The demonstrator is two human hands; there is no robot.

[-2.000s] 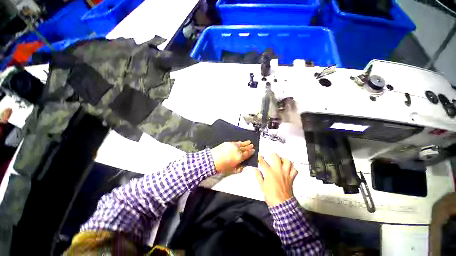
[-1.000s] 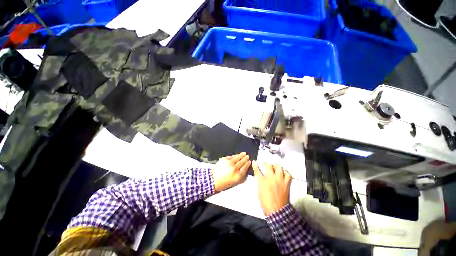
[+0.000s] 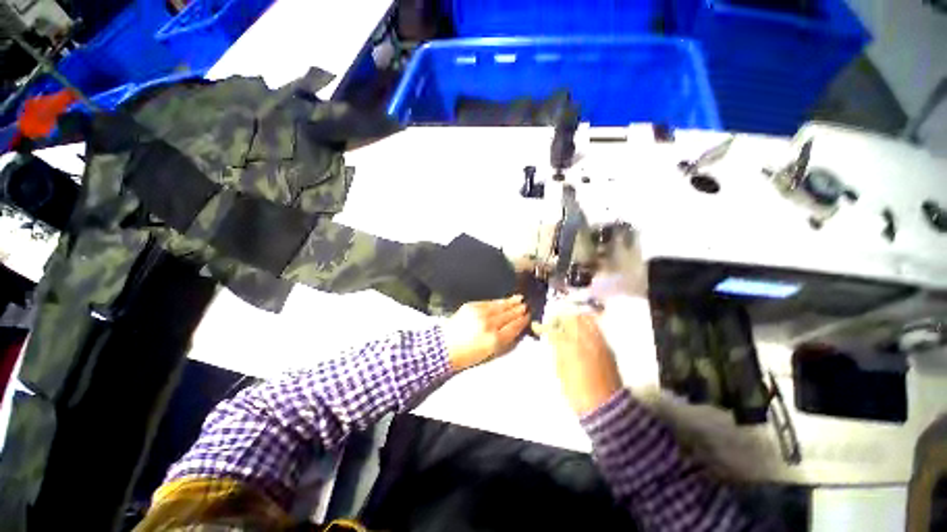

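A black fabric piece (image 3: 469, 272) lies at the needle area (image 3: 552, 272) of the white sewing machine (image 3: 748, 234). It joins a chain of camouflage pieces (image 3: 348, 255) trailing left. My left hand (image 3: 486, 331) lies flat, fingers together, on the black piece's near edge, left of the needle. My right hand (image 3: 582, 355) is just in front of the needle, its fingertips at the fabric's right edge; the tips are blurred, and whether they pinch it cannot be told.
Camouflage pieces (image 3: 223, 130) are heaped at left. A dark strip stack (image 3: 709, 353) and a slim metal tool (image 3: 784, 421) lie under the machine arm. A blue bin (image 3: 561, 78) stands behind the table. Black cloth (image 3: 467, 483) hangs below the near edge.
The black piece beside the needle has bunched and shifted, with its narrow edge now upright near my fingers. My right hand has moved closer to the needle. The view has shifted slightly.
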